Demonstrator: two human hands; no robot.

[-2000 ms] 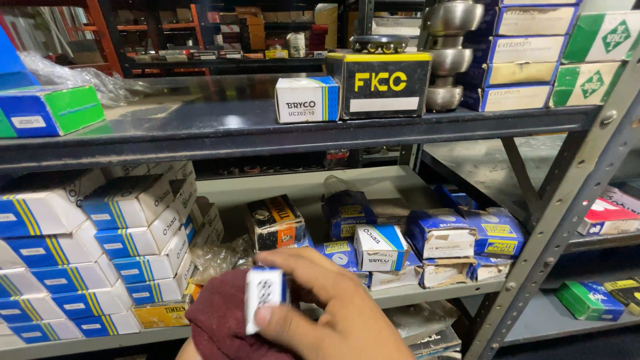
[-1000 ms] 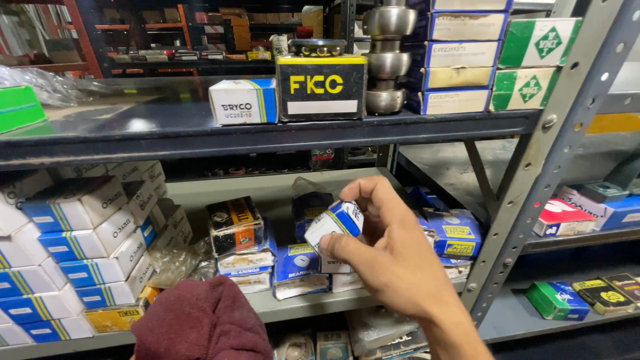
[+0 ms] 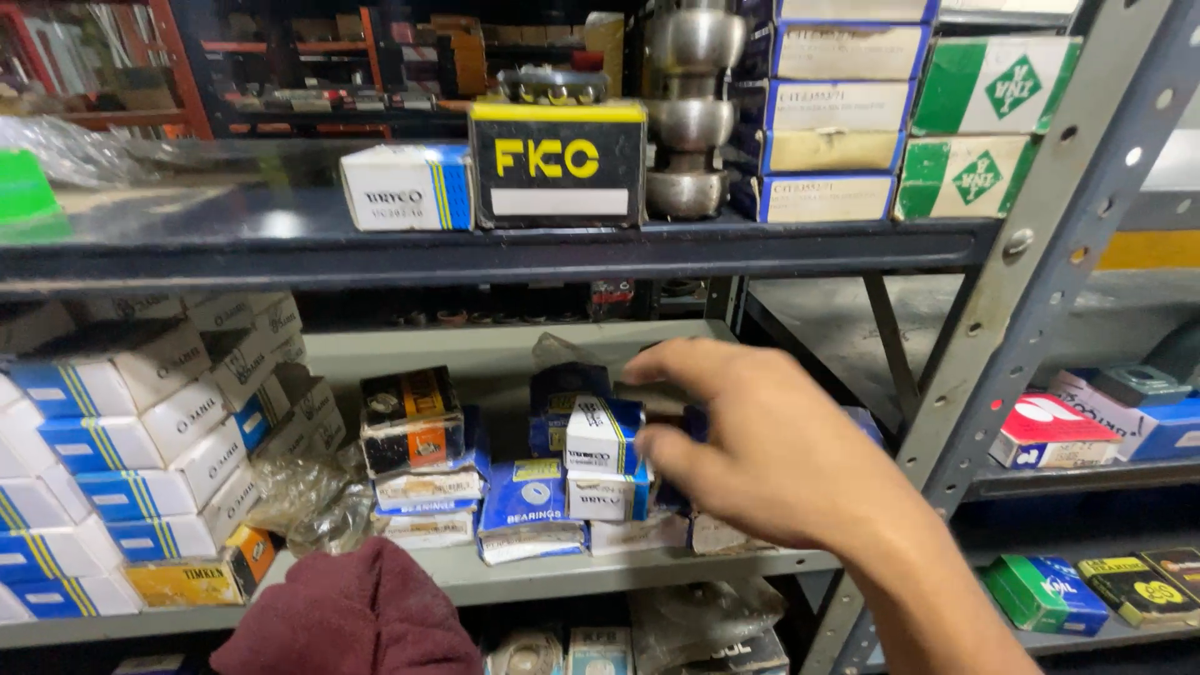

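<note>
My right hand (image 3: 759,431) is over the lower shelf with thumb and index finger apart, holding nothing. Just left of its thumb, a small white and blue Bryco box (image 3: 603,435) rests on another Bryco box (image 3: 609,496). A maroon cloth (image 3: 352,614) is at the bottom of the view; my left hand cannot be made out, and whether it lies under the cloth is hidden. Left of the two boxes are a blue bearings box (image 3: 532,506) and a black and orange box (image 3: 410,422) on top of other boxes.
Bryco boxes (image 3: 159,469) are stacked at the left beside crumpled clear plastic (image 3: 314,487). The upper shelf edge (image 3: 525,258) crosses above my hand; it bears an FKC box (image 3: 559,169) and steel bearing parts (image 3: 689,122). A perforated metal upright (image 3: 1012,281) stands at the right.
The small box was in my right hand in both earlier frames. Now it sits on the other Bryco box, and my fingers have let go of it and moved off to the right.
</note>
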